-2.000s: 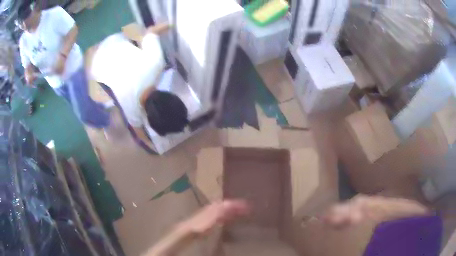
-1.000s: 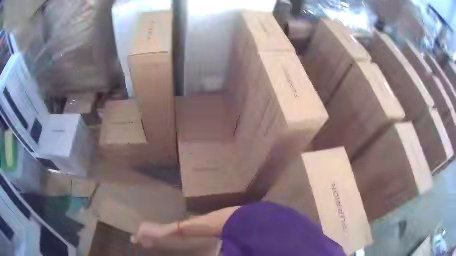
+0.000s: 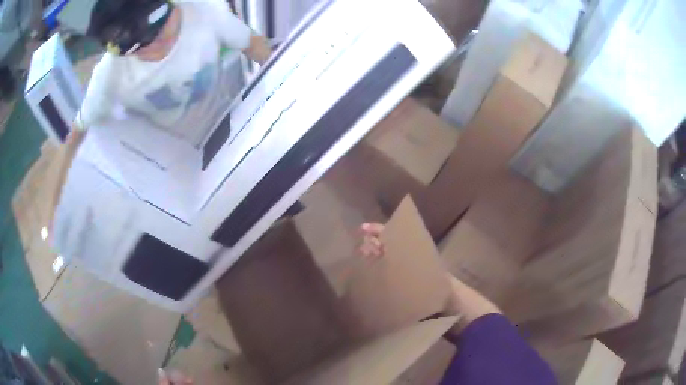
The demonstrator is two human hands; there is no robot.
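Note:
A brown outer carton [image 3: 271, 301] stands open in front of me at the lower middle, its inside dark. My right hand [image 3: 371, 239] has its fingers curled over the edge of a raised carton flap [image 3: 399, 282]; the forearm and purple sleeve are behind the flap. My left hand [image 3: 174, 377] shows only as fingertips at the bottom edge, the rest cut off, and what it touches cannot be told. A large white L-shaped box [image 3: 301, 120] with black printed bars is tilted over the carton's opening, partly hiding it.
A person [image 3: 173, 83] in a white shirt stands behind the white box with hands at its sides. Brown cartons [image 3: 587, 248] and white boxes [image 3: 481, 68] stand at the right. A smaller white box [image 3: 54, 90] is at the upper left. Cardboard sheets [image 3: 113, 323] cover green floor.
The view has swung back left from the carton rows. The white box is now raised and tilted over the open carton. My right hand has moved onto the flap, and left fingertips now show.

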